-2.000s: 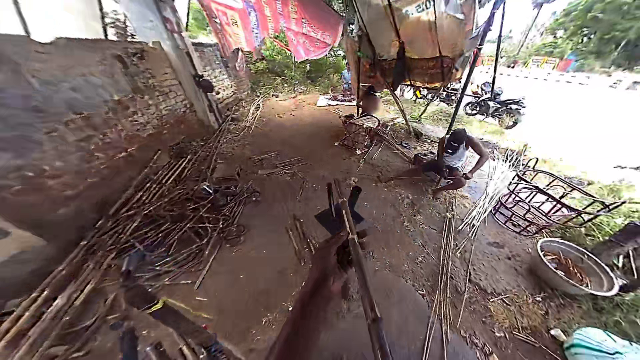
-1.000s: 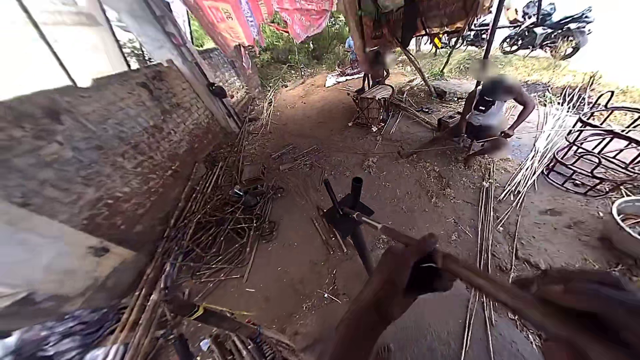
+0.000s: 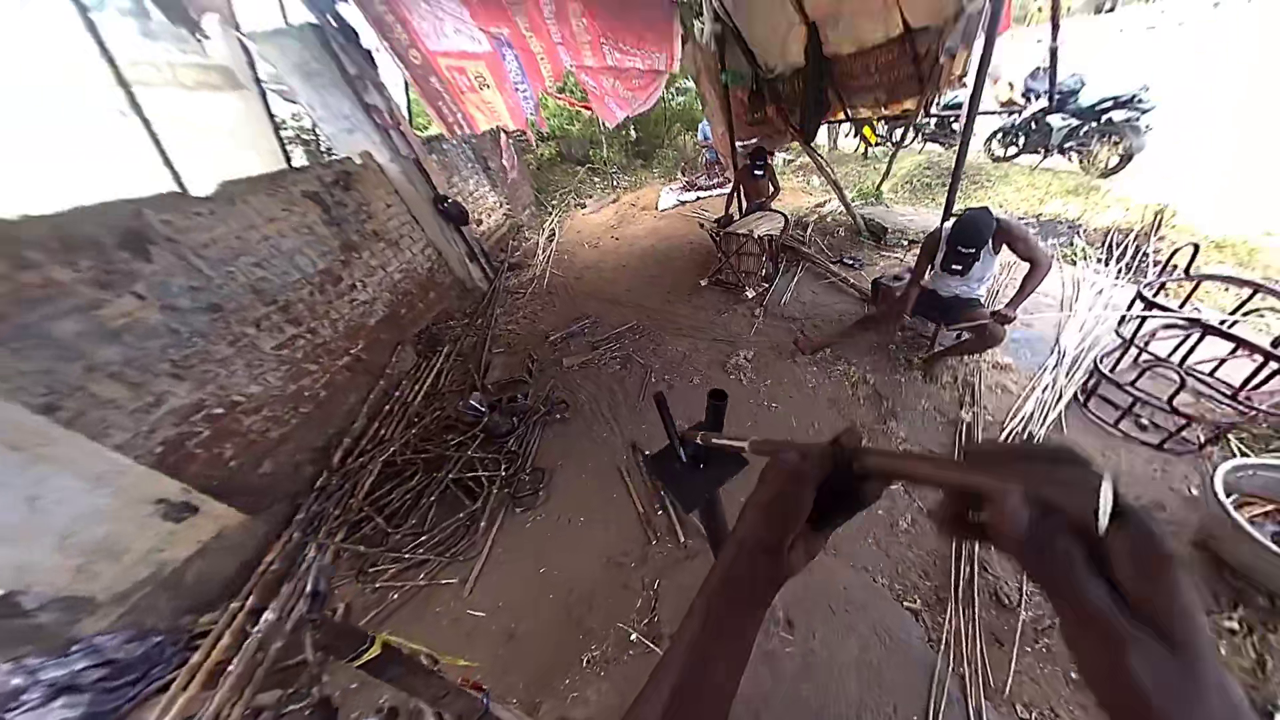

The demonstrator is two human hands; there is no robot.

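Note:
Both hands grip one cane pole (image 3: 920, 468), which lies nearly level across the lower right. My left hand (image 3: 815, 490) is closed around its middle, with something dark at the palm. Farther right, my right hand (image 3: 1040, 500) holds the pole near its pale cut end; this hand is slightly blurred. The pole's far tip reaches a metal stand (image 3: 697, 480), a dark flat plate on a post with upright pipes on top. The tip is beside these pipes; whether it is wedged between them I cannot tell.
Piled canes (image 3: 430, 480) line the brick wall (image 3: 230, 300) at left. A person in a white vest (image 3: 965, 265) sits at right, another person (image 3: 755, 190) behind a cane stool (image 3: 745, 250). Cane frames (image 3: 1180, 350), a basin (image 3: 1225, 500) and long thin canes (image 3: 965, 600) are at right.
My right hand has come into view onto the pole. The pole has swung from steeply slanted to nearly level, its far tip now at the stand.

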